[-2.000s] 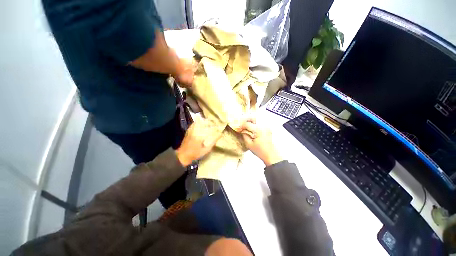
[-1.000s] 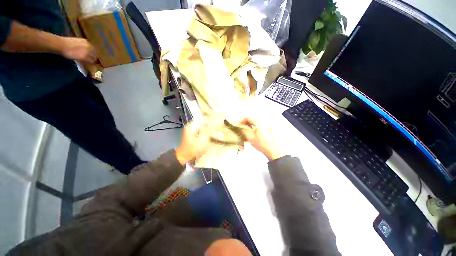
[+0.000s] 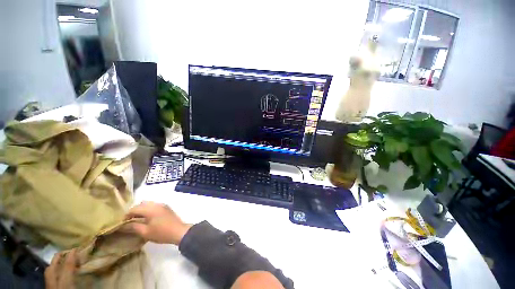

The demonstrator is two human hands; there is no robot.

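Note:
A crumpled khaki-tan garment (image 3: 62, 180) with pale lining lies over the left end of the white desk. My left hand (image 3: 63, 271) is at the lower left, partly cut off by the picture's edge, gripping the garment's near part. My right hand (image 3: 157, 223) pinches an edge of the same cloth to the right of my left hand, over the desk edge. The fingertips of both hands are partly hidden by the cloth.
A calculator (image 3: 165, 168), keyboard (image 3: 234, 183), mouse pad (image 3: 322, 204) and monitor (image 3: 257, 110) stand beyond my right hand. A clear plastic bag (image 3: 110, 101) is behind the garment. A bottle (image 3: 345, 161), plant (image 3: 404, 144) and tape measure (image 3: 415, 231) are at the right.
The view has swung up and right from the desk's left side to the monitor. The other person is out of view. Both my hands still hold the cloth.

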